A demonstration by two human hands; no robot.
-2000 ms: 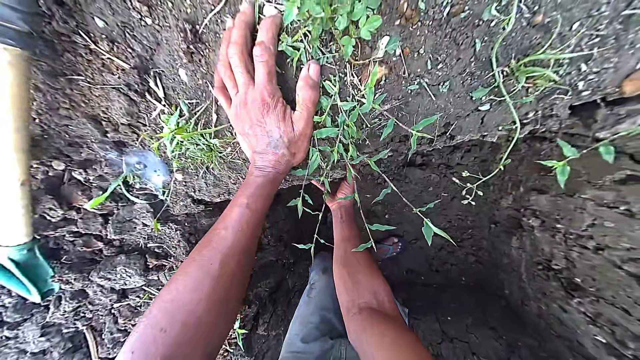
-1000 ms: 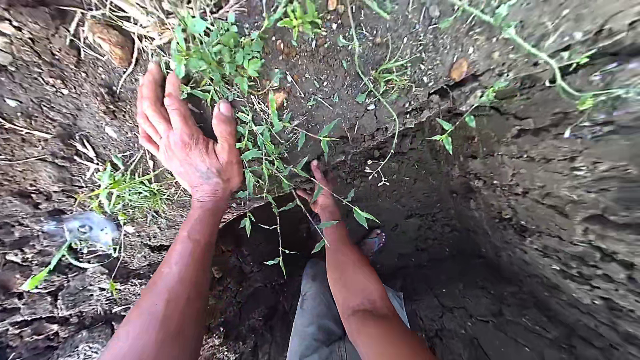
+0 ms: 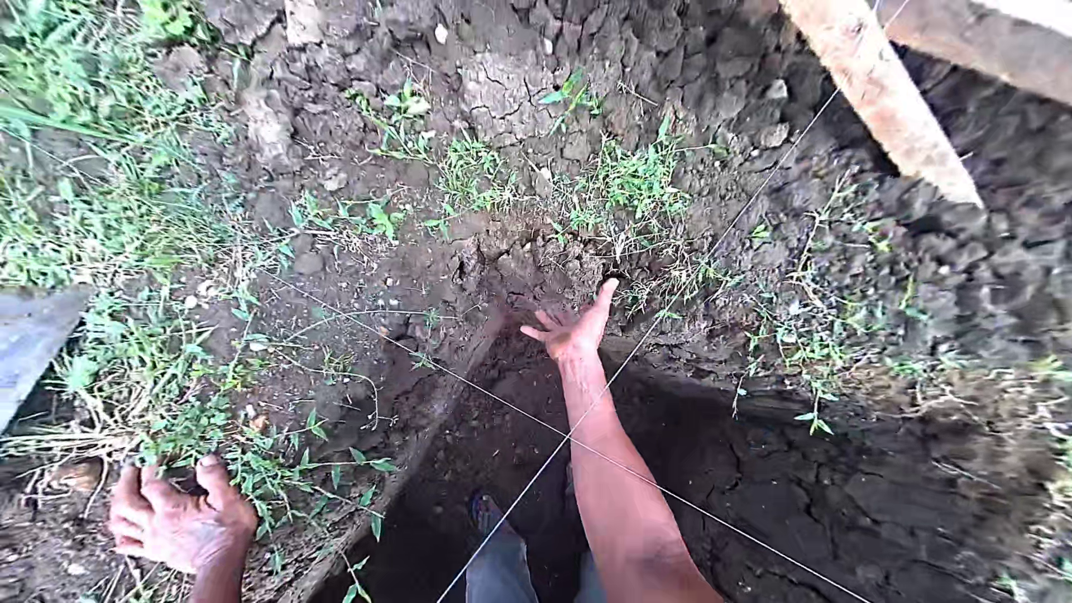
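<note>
At the lower left, my left hand (image 3: 180, 517) rests on the soil at the pit's rim, fingers bent, beside a leafy weed (image 3: 289, 469). Whether its fingertips grip anything cannot be told. Near the middle, my right hand (image 3: 574, 333) is spread with nothing in it, its thumb raised, at the far corner of the dug earth pit (image 3: 502, 419). Two thin strings (image 3: 494, 398) cross over the pit, and they pass across the view of my right forearm. My legs stand down inside the pit, with one sandalled foot (image 3: 484, 511) showing.
Pointed wooden boards (image 3: 888, 100) reach in at the upper right. A flat grey sheet or blade (image 3: 29, 343) lies at the left edge among grass (image 3: 109, 209). Cracked, clumped soil (image 3: 511, 92) borders the far side, and the pit's right wall (image 3: 837, 494) is dark earth.
The view has swung strongly to the far corner of the pit. My right hand has moved away from the trailing weed and reaches out, spread. The crossing strings and wooden boards now show.
</note>
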